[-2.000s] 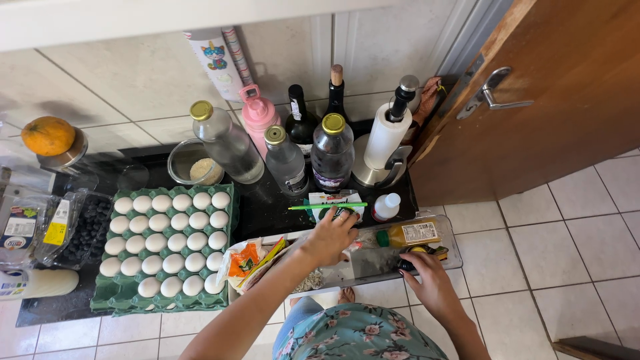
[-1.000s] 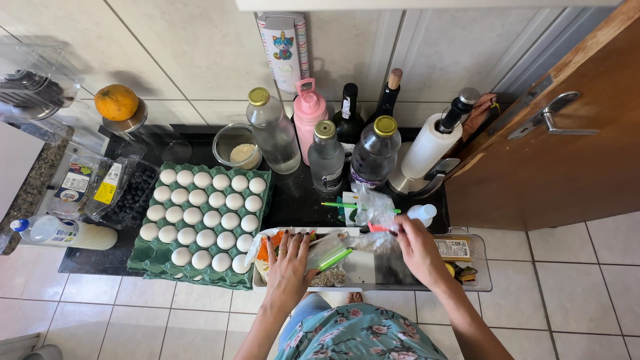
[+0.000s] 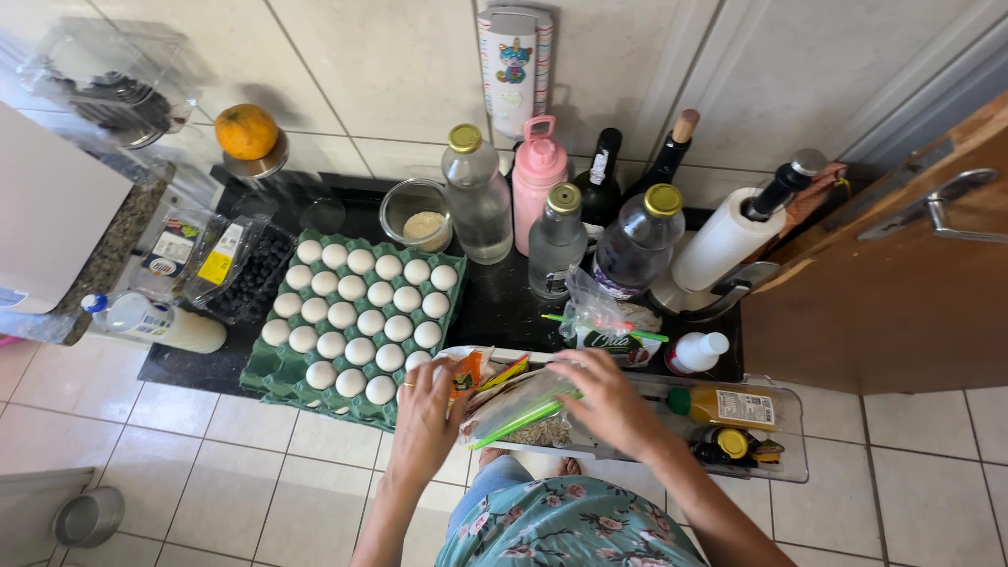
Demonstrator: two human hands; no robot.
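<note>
My left hand (image 3: 429, 409) rests on an orange and white food packet (image 3: 466, 372) at the left end of a white bin (image 3: 583, 450). My right hand (image 3: 602, 398) is over a clear plastic bag (image 3: 512, 394) with a green clip stick (image 3: 520, 421); whether its fingers grip the bag I cannot tell. Oat-like flakes (image 3: 539, 431) show under the stick. Behind the bin, a chia packet (image 3: 614, 344) and a clear bag with a red clip (image 3: 594, 303) lie on the black counter. A clear bin (image 3: 797, 441) to the right holds a yellow bottle (image 3: 732, 407) and a yellow-capped jar (image 3: 732, 443).
A green tray of white eggs (image 3: 268, 374) stands left of the bin. Glass bottles (image 3: 482, 205), a pink bottle (image 3: 538, 185) and a paper towel roll (image 3: 720, 244) stand behind. A milky bottle (image 3: 169, 324) lies at far left; a wooden door (image 3: 906, 315) is at right.
My right hand has left the clear bag with the red clip, now lying on the chia packet, and moved left over the bin. My left hand stays at the bin's left end.
</note>
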